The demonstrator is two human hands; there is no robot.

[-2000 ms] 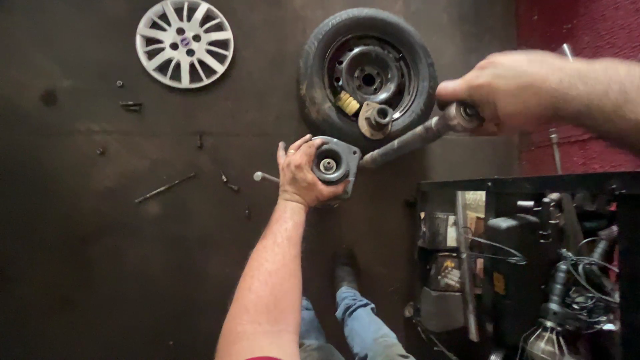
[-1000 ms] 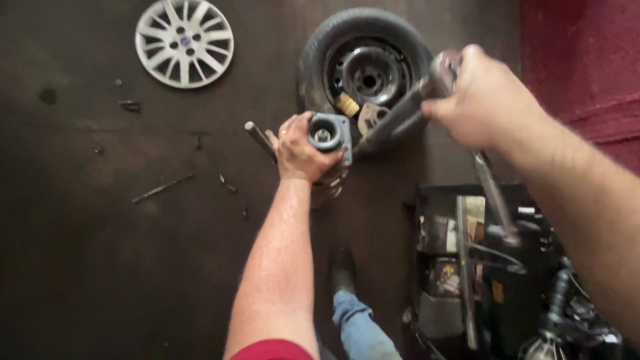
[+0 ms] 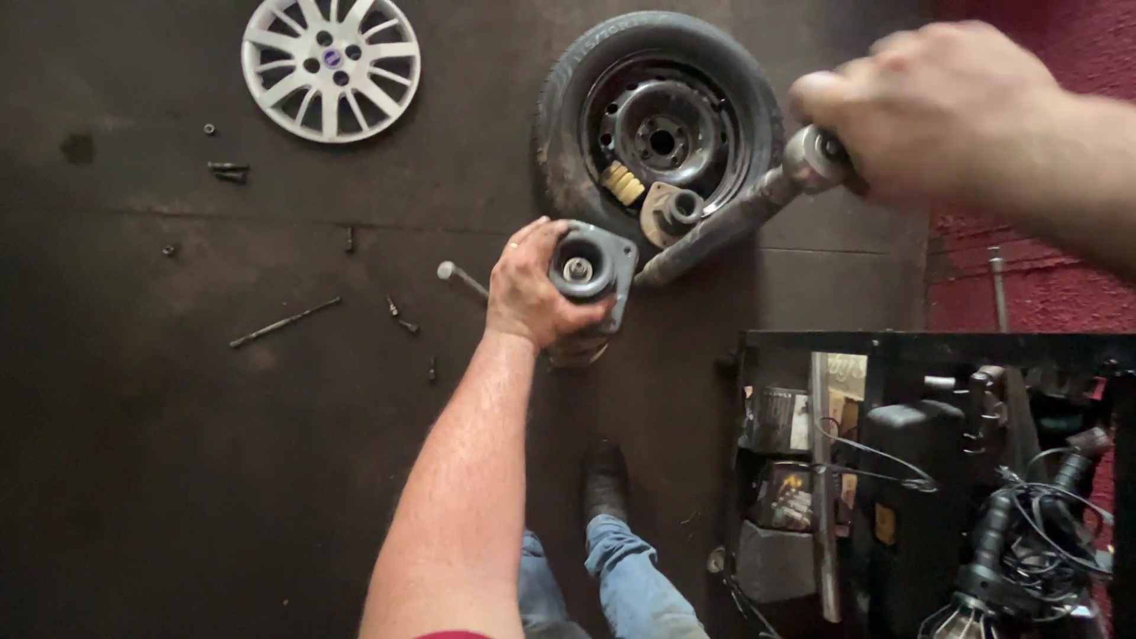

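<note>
Near the middle, my left hand (image 3: 532,288) is wrapped around a strut top mount (image 3: 623,275), a grey metal plate with a round rubber centre and a nut inside. A metal rod (image 3: 461,278) sticks out to the left behind this hand. At the upper right, my right hand (image 3: 941,115), somewhat blurred, is closed on a metal tool (image 3: 812,160) with a round head. From that head a thick worn metal tube (image 3: 732,222) slants down to the mount's right side. How the tube and mount meet is hidden, as is most of what the right hand grips.
Beyond the mount lies a wheel with tyre (image 3: 568,115), holding a yellow bump stop (image 3: 623,183) and an old mount (image 3: 661,213). A wheel cover (image 3: 330,71), bolts (image 3: 229,171) and a thin rod (image 3: 284,323) lie left. A black tool cart (image 3: 941,342) stands lower right.
My right hand went down a little, then back up at the upper right; a metal handle seen hanging below it one second ago is no longer visible. My left hand has stayed on the mount.
</note>
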